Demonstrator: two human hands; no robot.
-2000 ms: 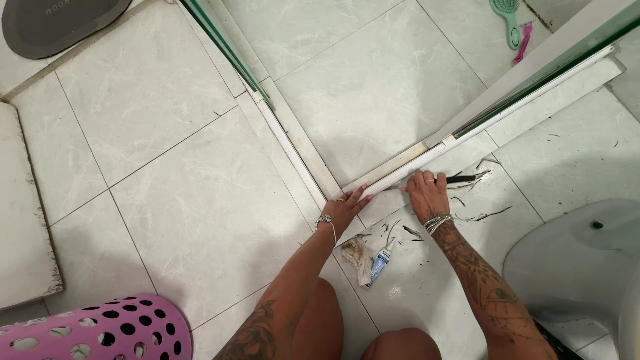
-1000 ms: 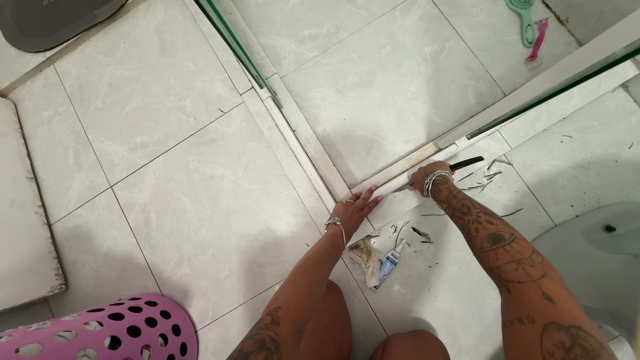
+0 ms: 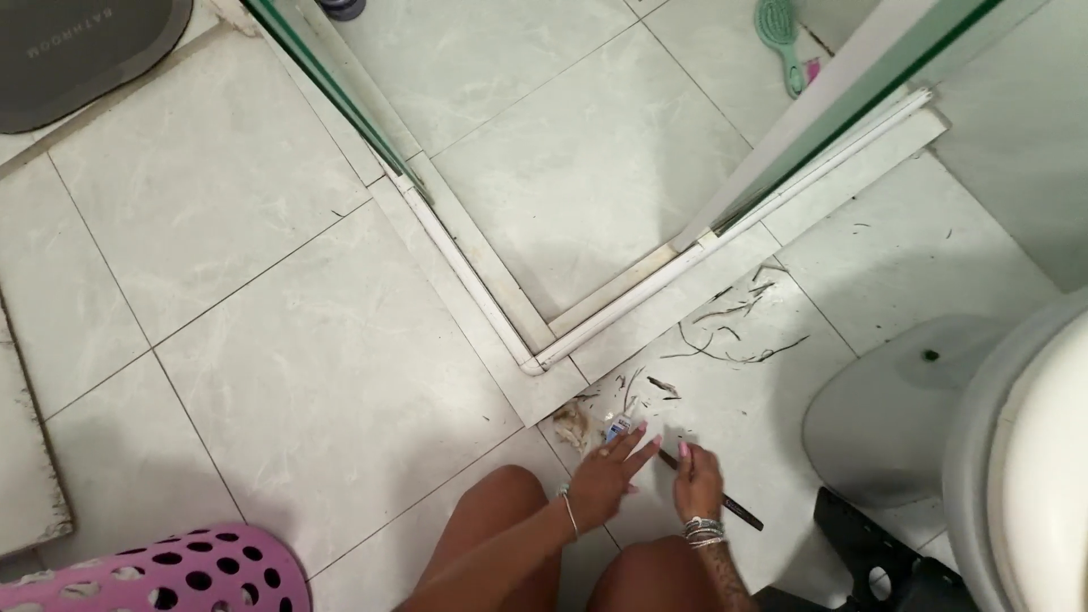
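My right hand [image 3: 699, 489] is closed around a slim black tool [image 3: 742, 512], whose ends show on both sides of the fingers. Just left of it, my left hand [image 3: 602, 486] has its fingers spread over a small blue and white tube [image 3: 619, 425]; whether it grips the tube is unclear. A crumpled, stained tissue or cloth [image 3: 575, 427] lies beside the tube. Thin dark strips [image 3: 735, 331] are scattered on the tiles. Beyond the hands, the white shower sill rails [image 3: 476, 285] meet at a corner.
Green-edged glass panels [image 3: 816, 136] stand on the sill. A toilet [image 3: 901, 408] is at the right, with a black plastic object [image 3: 875, 552] near its base. A pink perforated basket [image 3: 280, 565] sits lower left, a dark mat [image 3: 85, 59] upper left. A green hairbrush [image 3: 775, 34] lies inside the shower.
Both hands have left the sill corner and come back toward my knees, beside the tube. The black tool has moved with my right hand. The view has shifted.
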